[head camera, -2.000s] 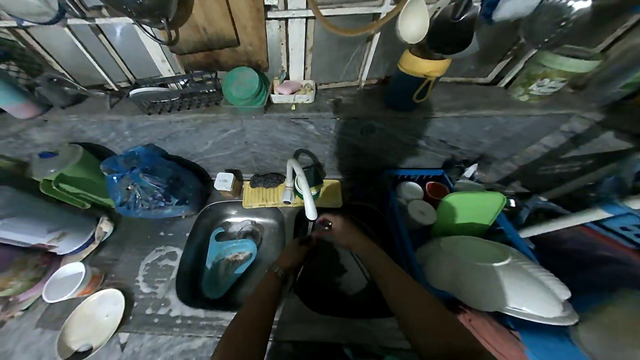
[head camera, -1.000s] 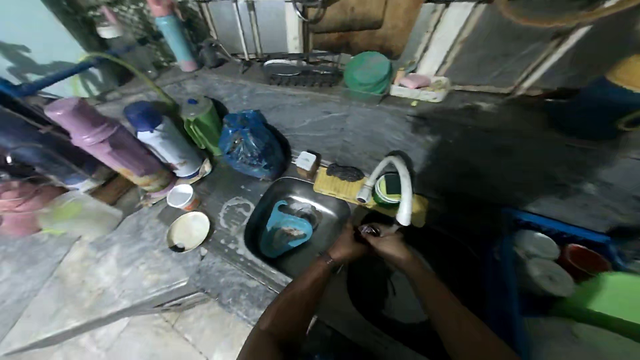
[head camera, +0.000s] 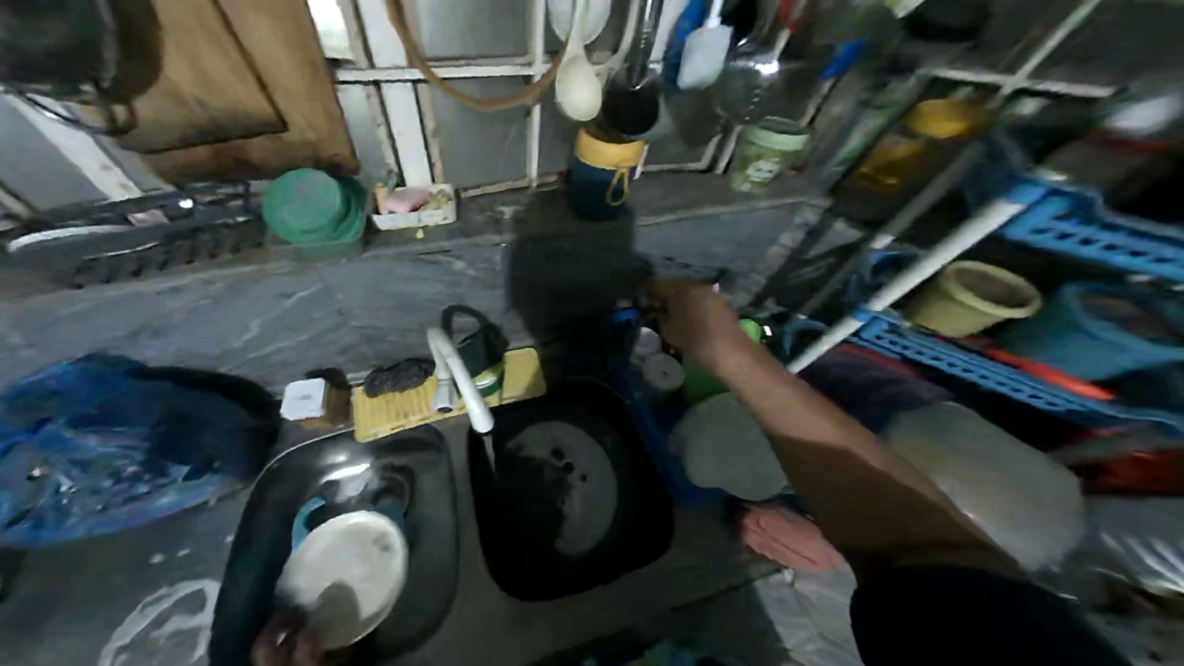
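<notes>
My left hand (head camera: 285, 640) grips the lower edge of a pale plate or bowl (head camera: 347, 575), held over the left sink basin (head camera: 427, 555). Part of a light blue plastic item (head camera: 308, 518) shows behind it. My right hand (head camera: 689, 310) reaches to the back of the blue dish rack (head camera: 684, 486), its fingers dark and blurred; whether they hold something cannot be told. White cups (head camera: 662, 371) and a pale dish (head camera: 731, 446) are below that hand. From the white faucet (head camera: 460, 375) water runs into the right basin (head camera: 578, 583).
A yellow ribbed tray (head camera: 398, 413) with a dark scouring pad (head camera: 400, 377) lies behind the basins. Left of it are a small white-topped box (head camera: 304, 400) and a blue plastic bag (head camera: 120, 453). A blue shelf (head camera: 980, 356) with pots stands right; utensils hang above the ledge (head camera: 481, 222).
My hands, together under the faucet earlier, are now apart: the right at the dish rack, the left at the left basin with the pale dish. The view has swung right.
</notes>
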